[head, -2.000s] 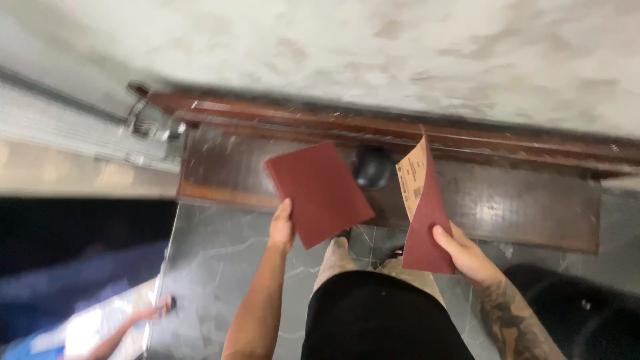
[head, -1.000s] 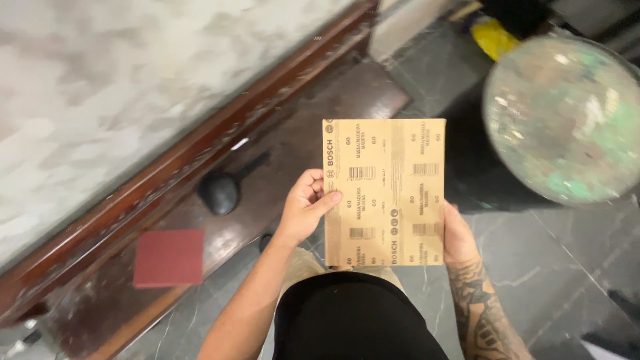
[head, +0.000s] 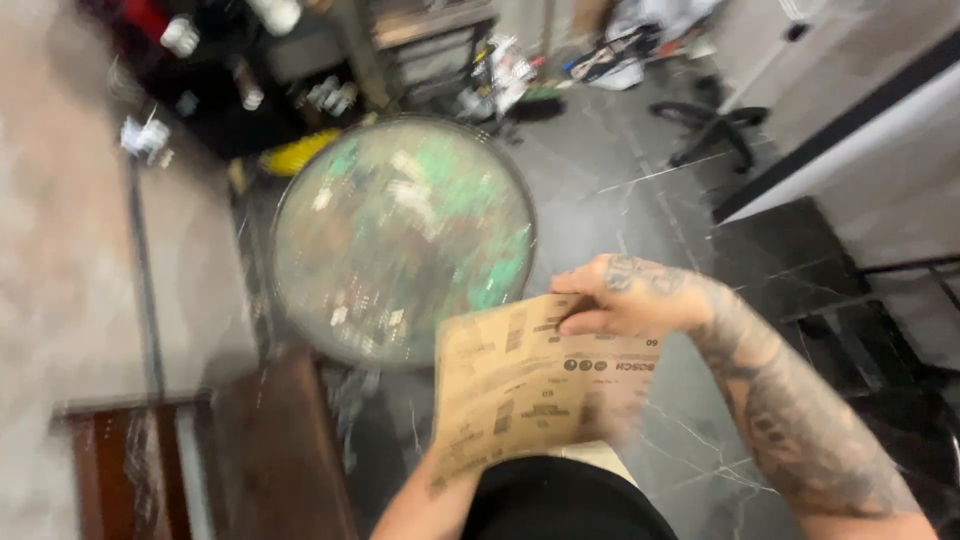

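A Bosch sandpaper sheet (head: 525, 375), its tan printed backing facing me, is in front of my body and slightly blurred. My right hand (head: 626, 300) pinches its upper edge between thumb and fingers. My left forearm comes up from below to the sheet's lower left corner; the left hand is hidden behind the paper, so its grip does not show. Beyond the sheet's upper left is a round tabletop (head: 405, 240) with green and brown stains, partly overlapped by the paper.
A dark brown wooden bench (head: 274, 450) stands at the lower left by the wall. A yellow object (head: 300, 152) lies behind the round top. Cluttered shelving is at the upper left. A wheeled chair base (head: 712, 120) stands on the grey tiled floor at the upper right.
The view has swung right to the round top. The sheet, held upright by its sides a second ago, is now turned, with my right hand at its upper edge.
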